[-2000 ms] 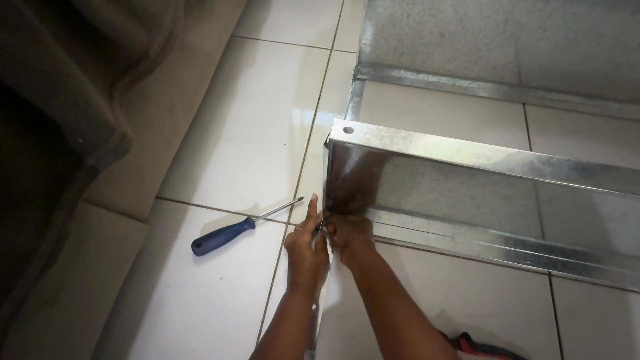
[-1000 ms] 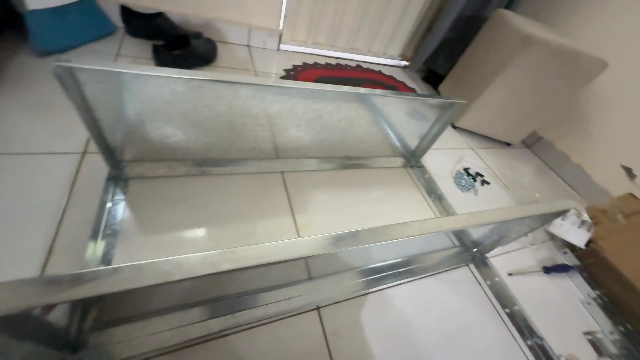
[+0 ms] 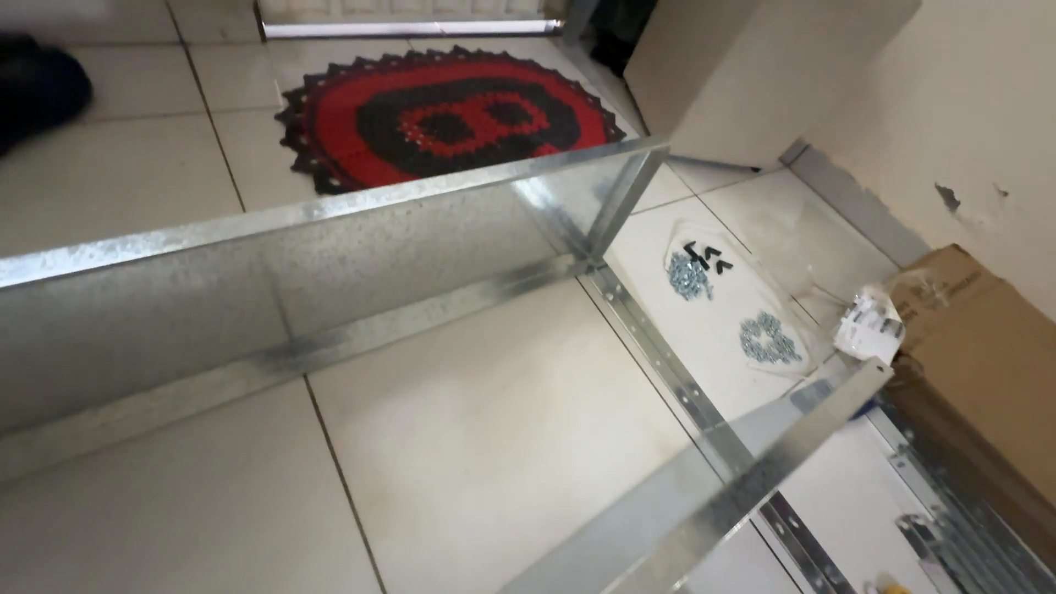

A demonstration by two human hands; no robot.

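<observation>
Neither my left hand nor my right hand shows in the head view. A galvanized metal shelf panel (image 3: 429,223) stands on its edge across the left and middle. At its right end it meets a perforated metal upright (image 3: 660,355) lying on the floor. A second metal shelf panel (image 3: 742,495) crosses the lower right, also on the upright. Beyond the upright lie a pile of small screws or bolts (image 3: 687,276) with several black corner pieces (image 3: 716,254), and another pile of small metal fasteners (image 3: 769,338), on what looks like clear plastic.
A red and black crocheted rug (image 3: 462,115) lies behind the far panel. At the right are a cardboard box (image 3: 982,355), a crumpled white packet (image 3: 870,326) and more metal parts (image 3: 949,503). A dark shoe (image 3: 41,87) is at the upper left, blurred. The wall (image 3: 965,124) has chipped paint.
The view has swung far away from where both hands were at the panel's end with the screwdriver nearby. It has since come closer to the fasteners and the rug.
</observation>
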